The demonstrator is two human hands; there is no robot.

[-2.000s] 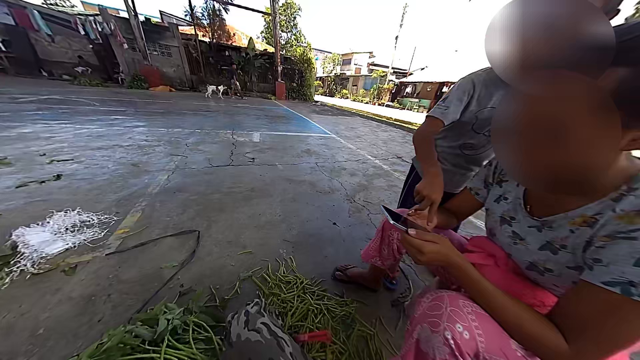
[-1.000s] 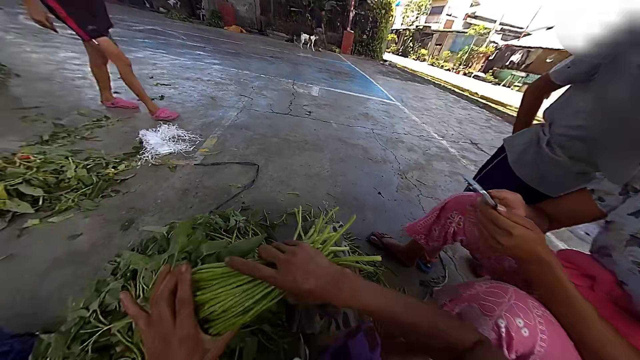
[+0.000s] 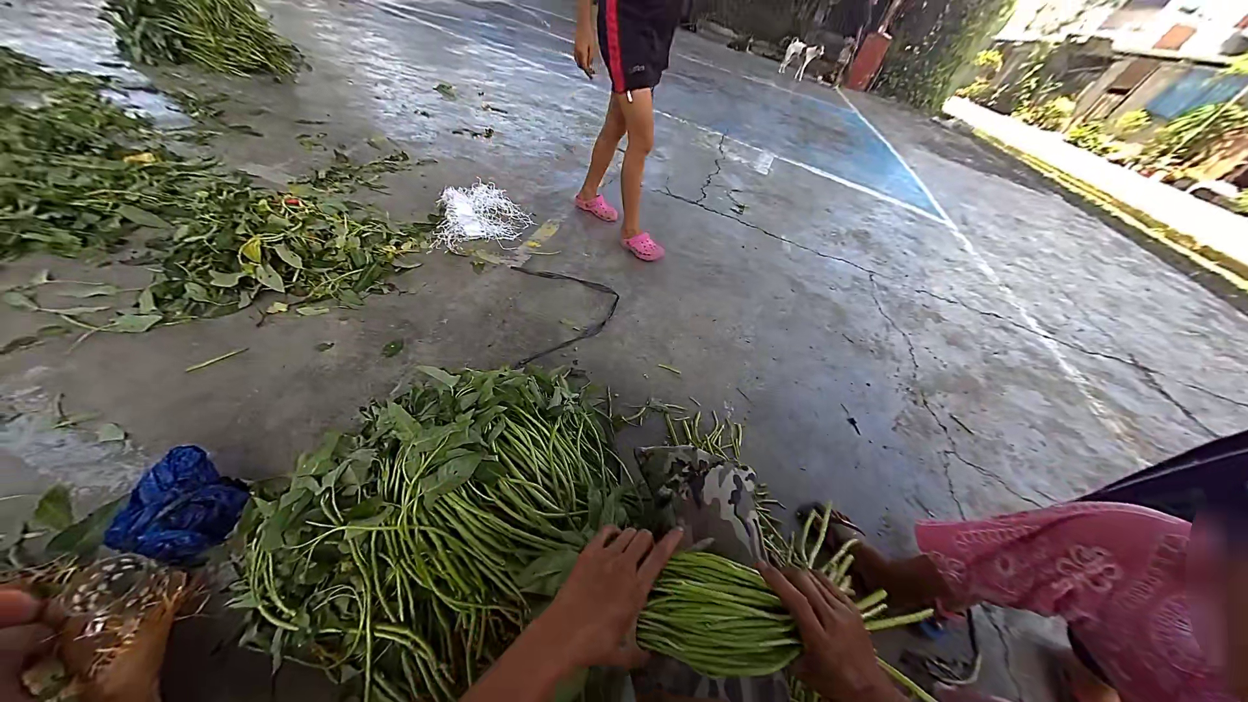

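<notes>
A bundle of long green stems point(image 3: 717, 614) lies across my lap, over camouflage cloth point(image 3: 707, 497). My left hand point(image 3: 614, 590) rests against the leafy end of the bundle, fingers curved along it. At the other end, my right hand point(image 3: 829, 629) grips the stems, whose cut ends stick out beyond it. Directly left of the bundle is a large heap of leafy green stems point(image 3: 468, 487) on the concrete. Part of each palm is hidden.
A crumpled blue plastic bag point(image 3: 175, 502) lies left of the heap. Farther off are loose greens point(image 3: 263, 234), white strings point(image 3: 478, 214) and a black strap point(image 3: 609, 292). A person in pink clogs point(image 3: 642, 246) stands ahead. Another person's pink trouser leg point(image 3: 1072, 575) is close on the right.
Two seconds ago neither hand was in view; one second ago both were on the stem bundle. The person in pink clogs has moved right. The view has turned left.
</notes>
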